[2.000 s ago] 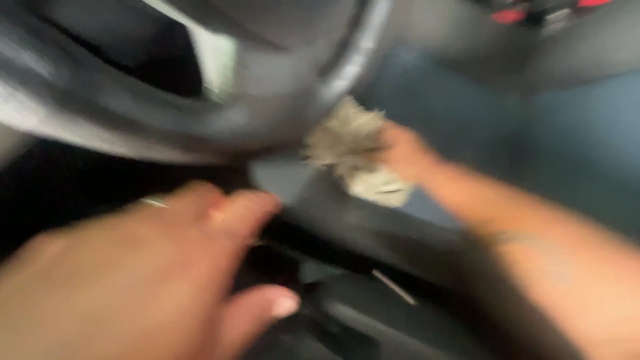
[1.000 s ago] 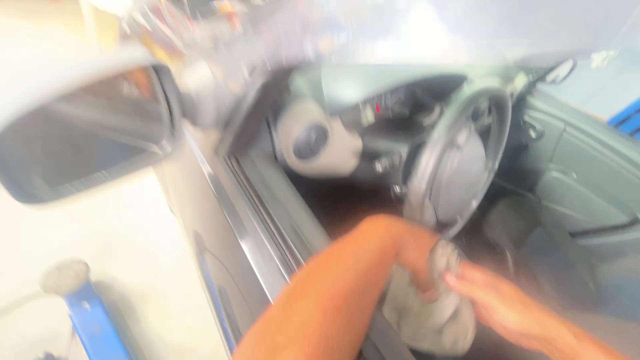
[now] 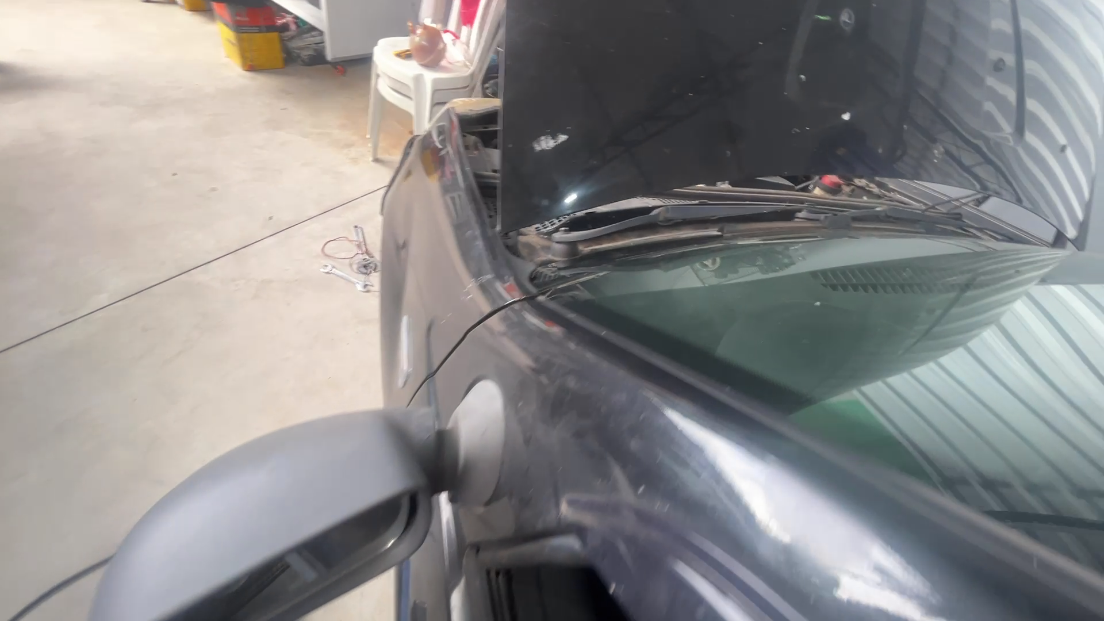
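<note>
Neither my left hand nor my right hand shows in the head view now, so what they hold or touch is hidden. A dark car fills the right and middle of the view. Its hood [image 3: 690, 95] stands raised beyond the windshield [image 3: 776, 319]. A wiper arm [image 3: 673, 216] rests along the windshield's base. The grey side mirror [image 3: 285, 500] juts out from the door at the lower left, and the dark fender [image 3: 440, 233] runs forward from it.
Stacked white plastic chairs [image 3: 423, 78] stand by the car's front, with a round brownish object on the seat. A wrench [image 3: 345, 277] and wires lie on the concrete floor [image 3: 190, 216]. A thin dark cable crosses the floor. Red and yellow boxes [image 3: 250, 39] stand farther back.
The view has swung from the car's interior to its outside front. Both hands, at the steering wheel with a cloth in the earlier frames, are out of view now.
</note>
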